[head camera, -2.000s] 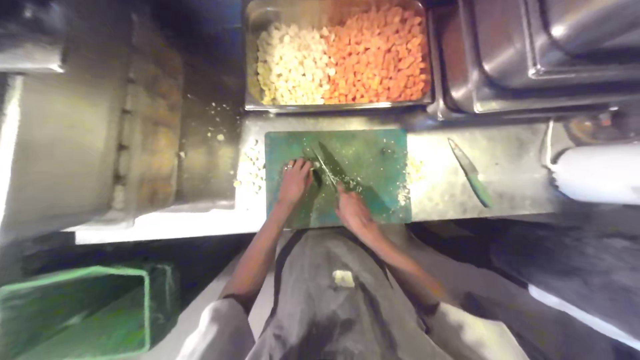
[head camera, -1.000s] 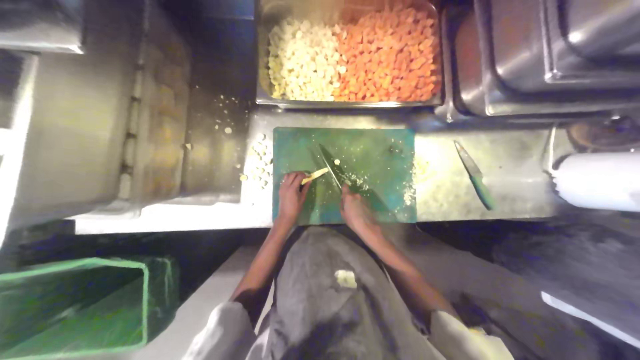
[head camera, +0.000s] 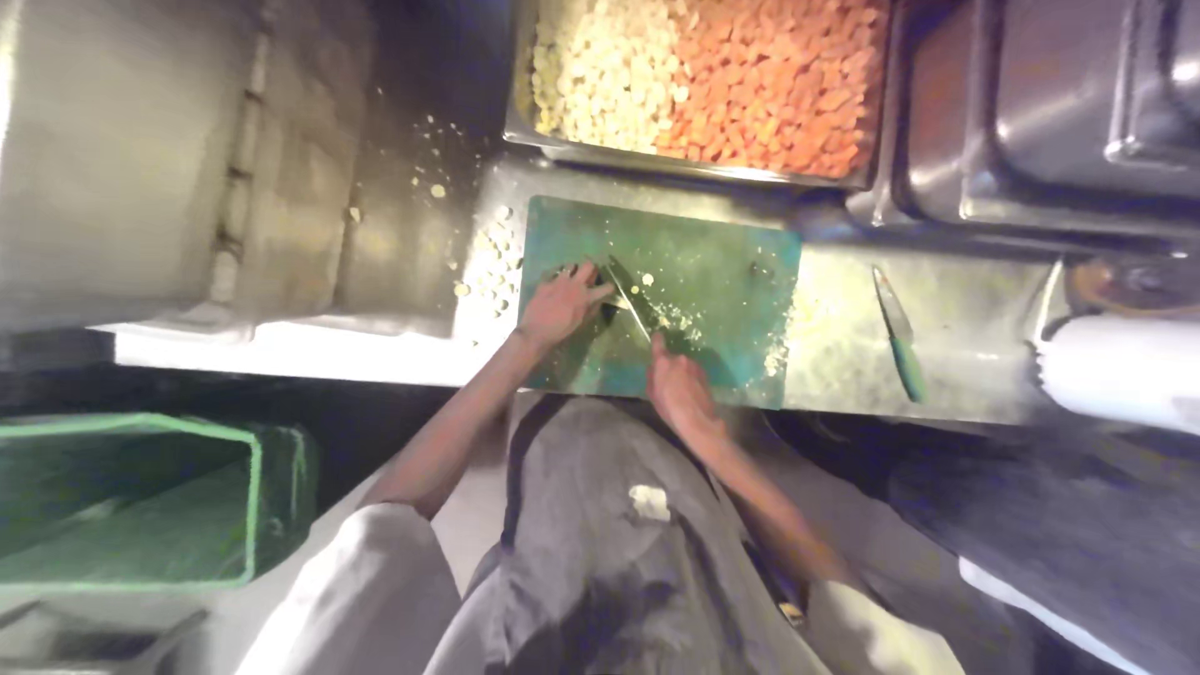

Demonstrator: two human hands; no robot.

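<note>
On a green cutting board (head camera: 712, 272), my right hand (head camera: 682, 382) grips a kitchen knife (head camera: 630, 298), whose blade points up and to the left. Left of the blade, my left hand (head camera: 564, 305) rests on a pale piece of food (head camera: 615, 301), mostly hidden by the fingers. Small pale bits and a round slice (head camera: 648, 279) lie right of the blade. Beyond the board, a metal pan (head camera: 694, 167) holds diced pale pieces (head camera: 614, 75) at its left and diced orange pieces (head camera: 773, 89), which look like carrot, at its right.
A second knife (head camera: 897, 337) with a green handle lies on the metal counter right of the board. Stacked metal pans (head camera: 1059, 211) stand at the upper right, a white roll (head camera: 1120, 370) at the right edge. A green crate (head camera: 253, 506) sits low at the left. Scraps dot the counter.
The long pale piece that stuck out from my left hand one second ago is now mostly covered by its fingers. My right hand keeps hold of the knife. The view has shifted slightly.
</note>
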